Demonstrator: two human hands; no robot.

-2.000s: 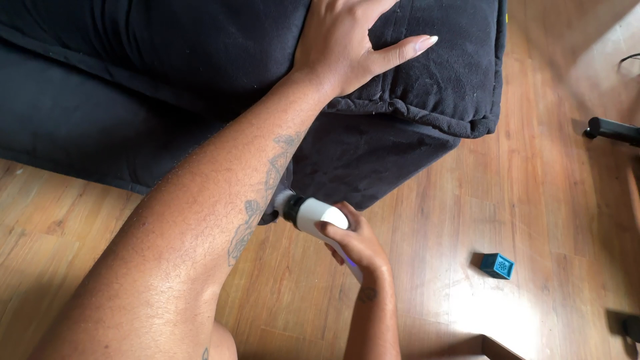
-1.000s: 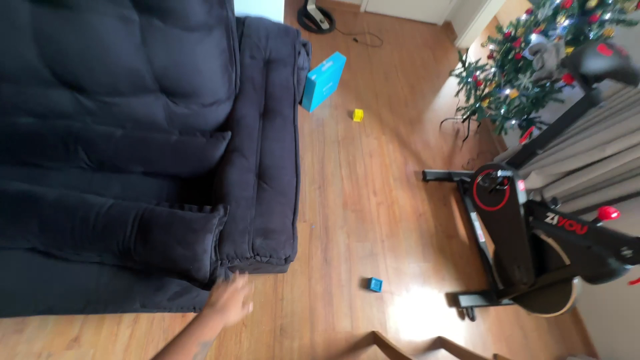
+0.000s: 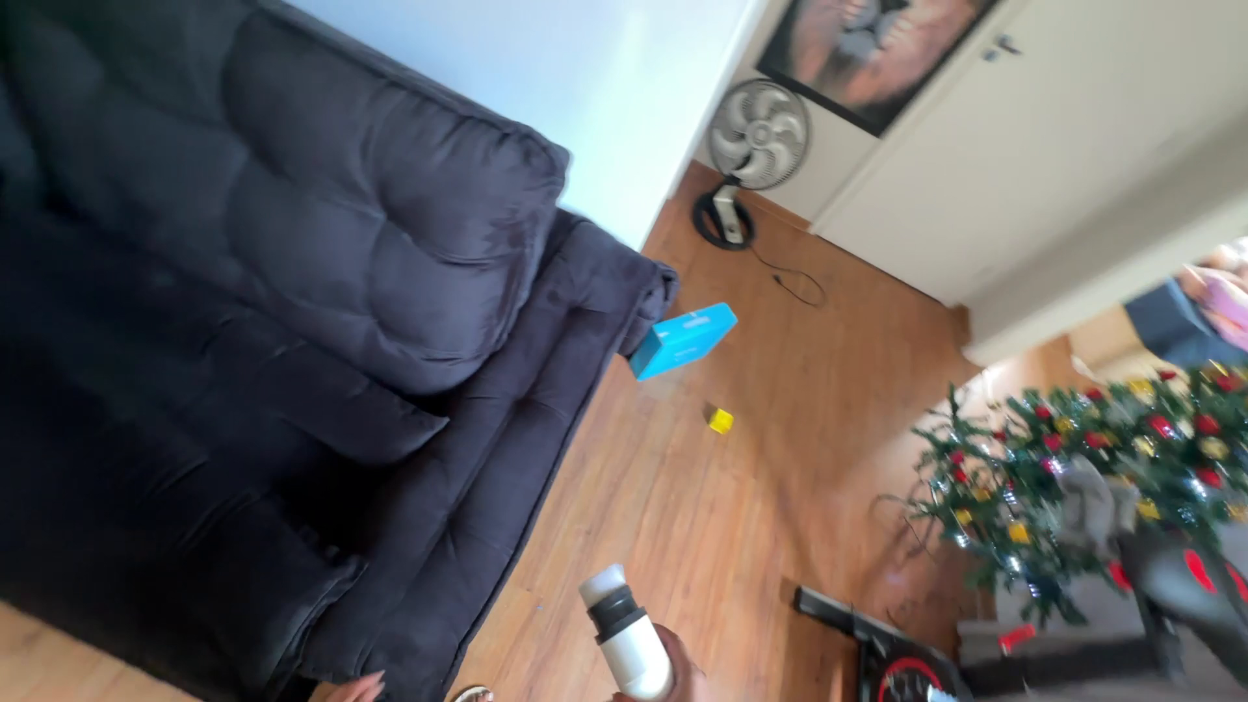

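Observation:
My right hand (image 3: 682,673) is closed around a white handheld device (image 3: 632,651) with a black collar and a pale, brush-like tip, at the bottom centre. The tip points up and is apart from the sofa. At the bottom edge, only the fingers of my left hand (image 3: 359,688) show, by the front corner of the dark tufted sofa's armrest (image 3: 487,458); whether they touch it or hold something cannot be told.
A blue box (image 3: 682,341) stands on the wood floor beside the armrest, near a yellow cube (image 3: 721,420). A floor fan (image 3: 759,135) with a loose cord stands by the wall. At right are a decorated Christmas tree (image 3: 1053,478) and an exercise bike (image 3: 868,634).
The view has swung up and across the room. My left hand, earlier spread on the armrest top, is now at the bottom edge. The device's tip, earlier low beside the sofa, is now away from it.

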